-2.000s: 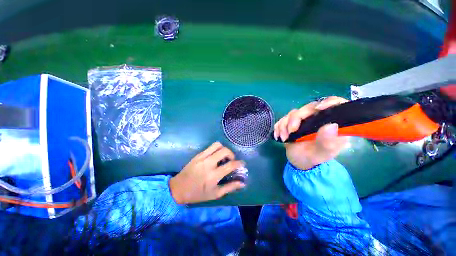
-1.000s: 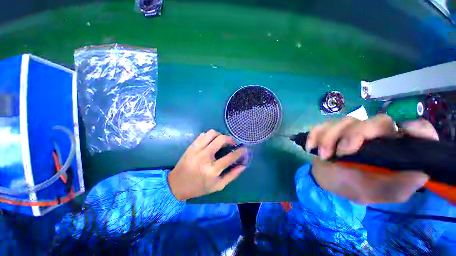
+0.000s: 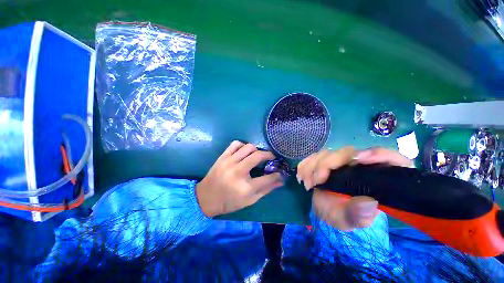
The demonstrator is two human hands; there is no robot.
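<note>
My left hand point(image 3: 235, 179) holds a small round dark assembly point(image 3: 276, 167) between thumb and fingers on the bench, just below the dish. My right hand point(image 3: 348, 182) grips the black-and-orange electric screwdriver point(image 3: 420, 193). The screwdriver lies roughly level, its front end pointing left at the assembly. My fingers hide most of the tip, so I cannot tell whether the bit touches. The round screw dish point(image 3: 298, 126) stands above both hands, with dark screws heaped along its upper side.
A clear zip-lock bag point(image 3: 145, 88) lies left of the dish. A blue box point(image 3: 61, 110) with tubes stands far left. Right of the dish are a loose round assembly point(image 3: 384, 123), a white paper slip point(image 3: 408, 145), a pale metal bar point(image 3: 464, 113) and a pile of shiny rings point(image 3: 474, 160).
The screwdriver's front end has come left from beside the dish to the assembly in my left hand. The view has shifted, and the round part at the top has left the picture.
</note>
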